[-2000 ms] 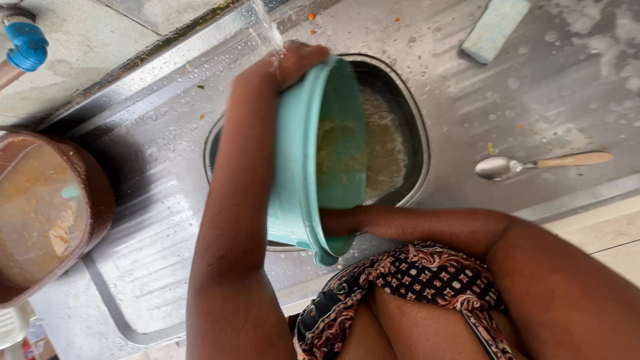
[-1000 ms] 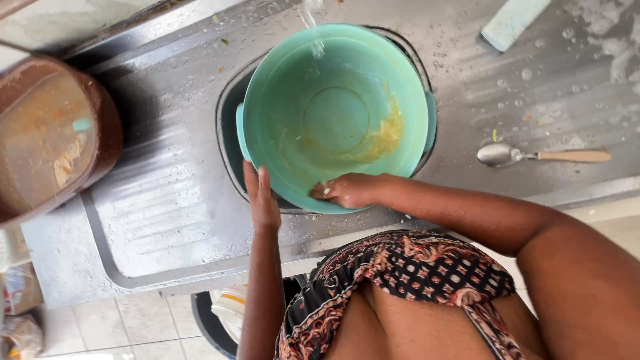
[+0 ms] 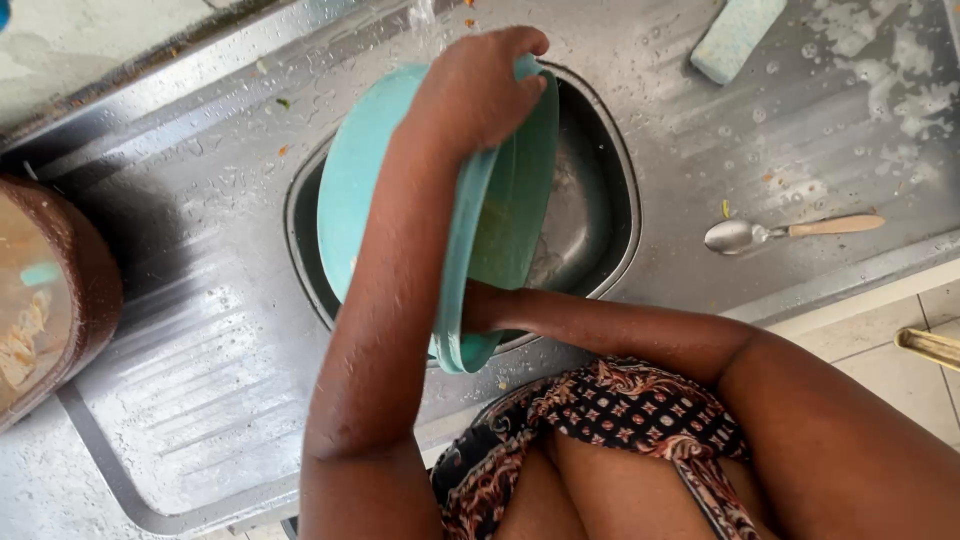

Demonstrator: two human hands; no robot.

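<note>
A turquoise plastic bowl [image 3: 367,142] is tipped on its side over the sink basin [image 3: 619,157], its mouth facing right. My left hand [image 3: 480,90] grips the rim at the far side, thumb and fingers around the edge. My right hand [image 3: 487,306] reaches into the bowl's mouth at the near side; its fingers are hidden behind the rim. Some yellowish residue shows faintly on the bowl's inner wall. Running water [image 3: 424,26] falls just behind the bowl.
At the left stands a brown container [image 3: 97,285] of cloudy water with scraps. On the steel drainboard at the right lie a spoon with a light handle [image 3: 795,229] and a pale sponge-like block [image 3: 735,41], near soap suds [image 3: 877,75]. Small food bits dot the steel.
The bowl has gone from facing up to tipped on its side. My left hand has moved from the near left side of the bowl to its far rim.
</note>
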